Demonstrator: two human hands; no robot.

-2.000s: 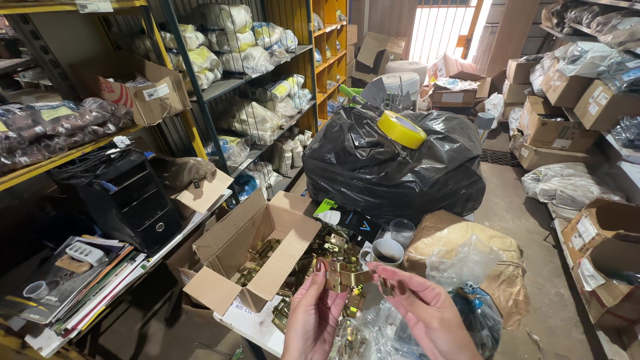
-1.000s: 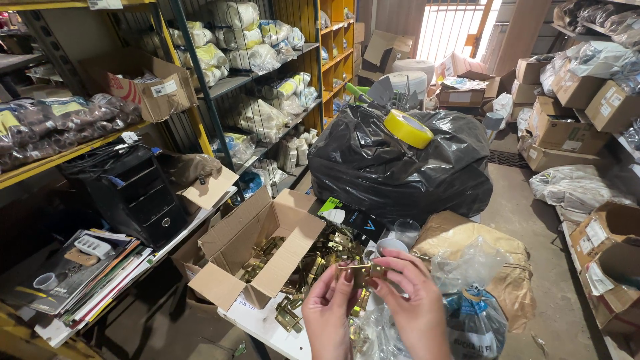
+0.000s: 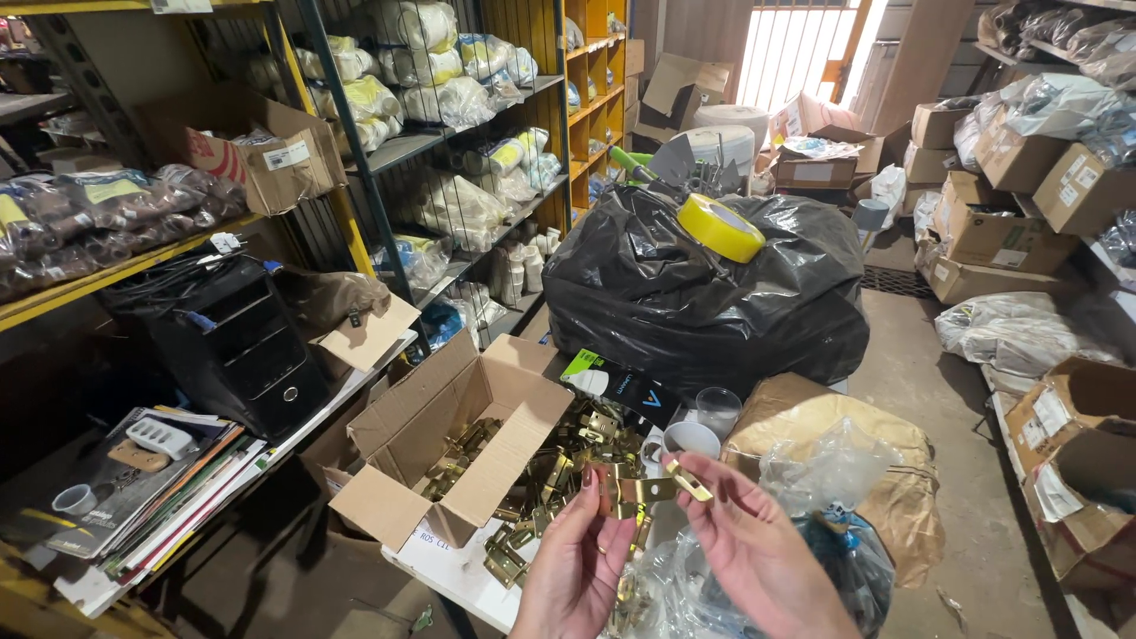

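Observation:
My left hand (image 3: 577, 555) holds a bent brass-coloured metal bracket (image 3: 626, 490) with a hole in it, low in the middle of the view. Just right of it, my right hand (image 3: 754, 537) pinches a smaller brass-coloured metal piece (image 3: 690, 481) between thumb and fingers. The two pieces are very close; whether they touch is unclear. Behind and left of my hands lies a pile of similar metal parts (image 3: 555, 470) on the white table (image 3: 479, 581). An open cardboard box (image 3: 524, 435) beside the pile holds more of them.
Two plastic cups (image 3: 717, 410) stand behind my hands, near a black printed box (image 3: 612, 382). Beyond are a large black plastic bag (image 3: 701, 311) and a roll of yellow tape (image 3: 721, 227). Brown paper packaging (image 3: 834, 426) and clear plastic bags (image 3: 852, 568) lie right. A computer tower (image 3: 240, 346) stands left.
One second ago my hands were close together around the metal parts; now they are slightly apart, with a separate piece in each.

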